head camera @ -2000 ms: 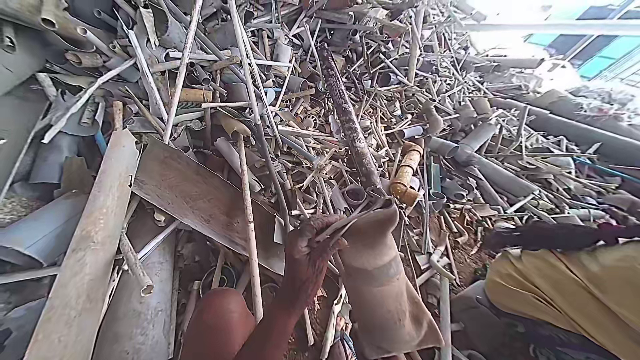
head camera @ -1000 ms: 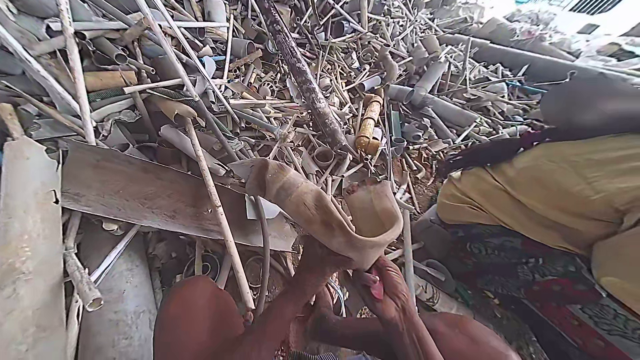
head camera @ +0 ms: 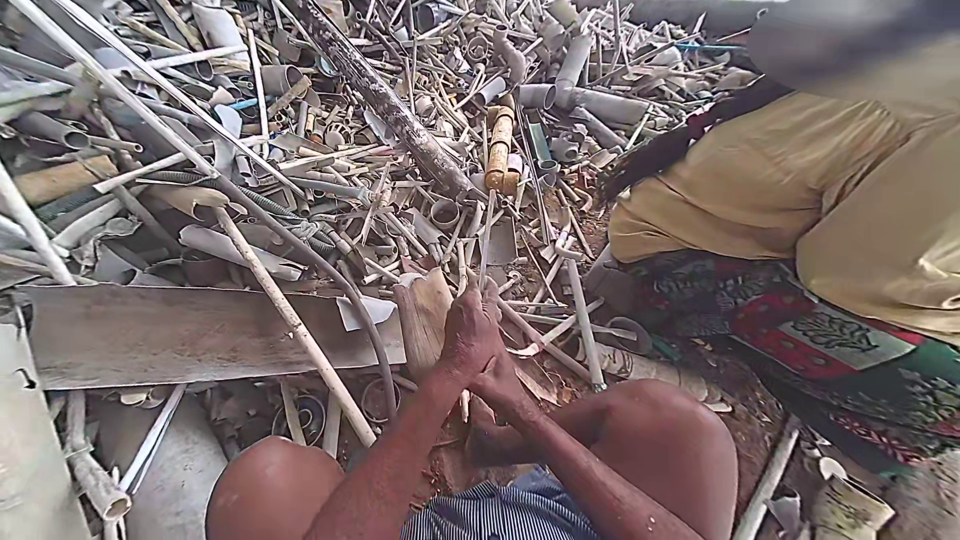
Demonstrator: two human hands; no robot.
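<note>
My left hand (head camera: 469, 330) is closed at the lower end of a thin pale rod (head camera: 487, 232), which points up and away from me. Against it, a little lower and to the right, lies my right hand (head camera: 499, 379); its fingers are mostly hidden, so what it holds cannot be told. Just left of my left hand is a curved piece of tan plastic pipe (head camera: 421, 319), partly covered by the hand. Beyond the rod's far end lies a yellow-brown pipe fitting (head camera: 499, 146).
Scrap plastic pipes (head camera: 330, 150) are heaped ahead and to the left. A long flat brown panel (head camera: 202, 330) lies at left, with a pale pole (head camera: 292, 315) across it. A long dark mottled pipe (head camera: 390, 105) slants through the heap. A person in a yellow garment (head camera: 735, 180) is close at right.
A second ago both hands held up a large curved tan pipe piece; now they are together around the thin rod, and a tan piece is at their left. The view has shifted downward.
</note>
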